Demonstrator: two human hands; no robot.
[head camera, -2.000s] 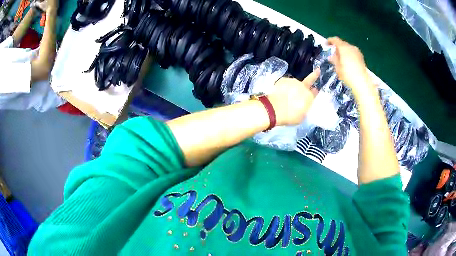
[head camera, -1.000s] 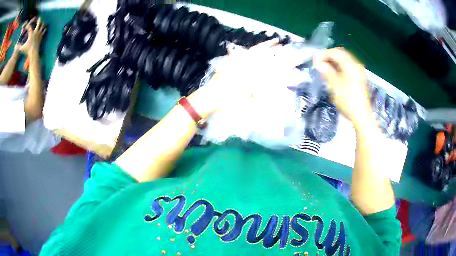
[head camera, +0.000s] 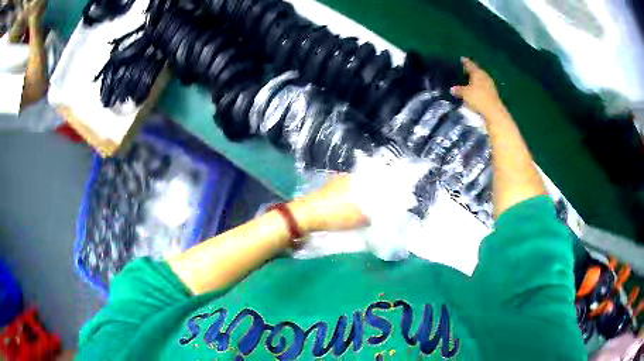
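Observation:
Unbagged black headphones (head camera: 303, 46) stand in long ribbed rows across the bench. Bagged headphones (head camera: 445, 134) under shiny clear film lie at the rows' near end, and more film-covered ones (head camera: 289, 109) lie to the left. A white, glaring pile of clear plastic bags (head camera: 392, 201) lies in front of my body. My left hand (head camera: 339, 204) rests at the left edge of this pile; glare hides its fingertips and any grip. My right hand (head camera: 476, 88) is at the far edge of the rows, fingers apart beside a blurred black headphone, with nothing clearly held.
A blue crate (head camera: 85, 211) with bagged black units and film is on the floor at left. An open carton (head camera: 88, 130) with black bundles stands at the bench end. Another person's arm (head camera: 34, 63) is at far left. Orange-and-black headphones (head camera: 600, 296) lie at lower right.
My right hand has moved from the bags to the rows' far edge. My left hand moved forward over the pile, then back. The view has shifted, showing the blue crate and more bagged headphones.

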